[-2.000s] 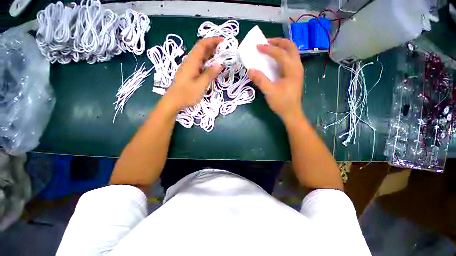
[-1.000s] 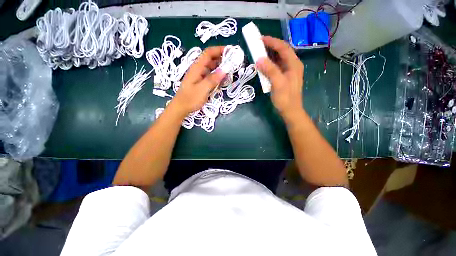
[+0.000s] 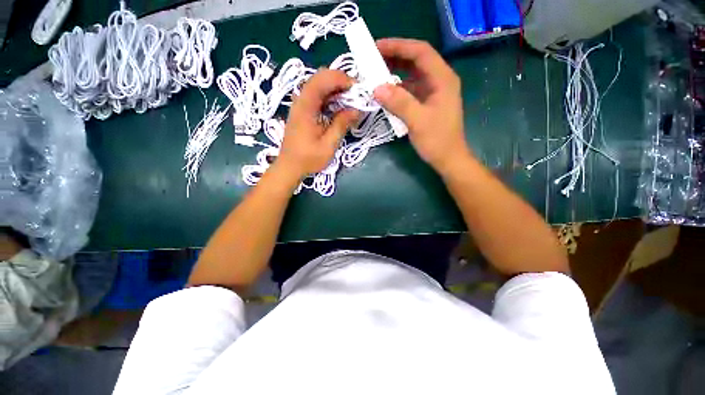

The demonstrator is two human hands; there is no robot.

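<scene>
My left hand [image 3: 315, 123] holds a coiled white cable [image 3: 352, 99] over a loose pile of white coiled cables [image 3: 255, 96] on the bench. My right hand [image 3: 425, 100] holds a flat white block [image 3: 367, 52], seen narrow side up and tilted. The block touches or overlaps the held coil, and the fingers of both hands are close together there. The fingertips partly hide the coil. A single coil [image 3: 325, 25] lies above the pile.
A dense row of coils [image 3: 127, 62] and thin white strands [image 3: 204, 140] lie left. A clear plastic bag [image 3: 46, 166] is far left. Right are a box of blue packs [image 3: 483, 17], a translucent bottle [image 3: 568, 19], thin leads [image 3: 578, 116] and a clear tray [image 3: 672, 162].
The right hand and white block have come in to the left, against the coil in the left hand. Since the oldest frame, the left hand has lifted a coil. The view has shifted and turned slightly.
</scene>
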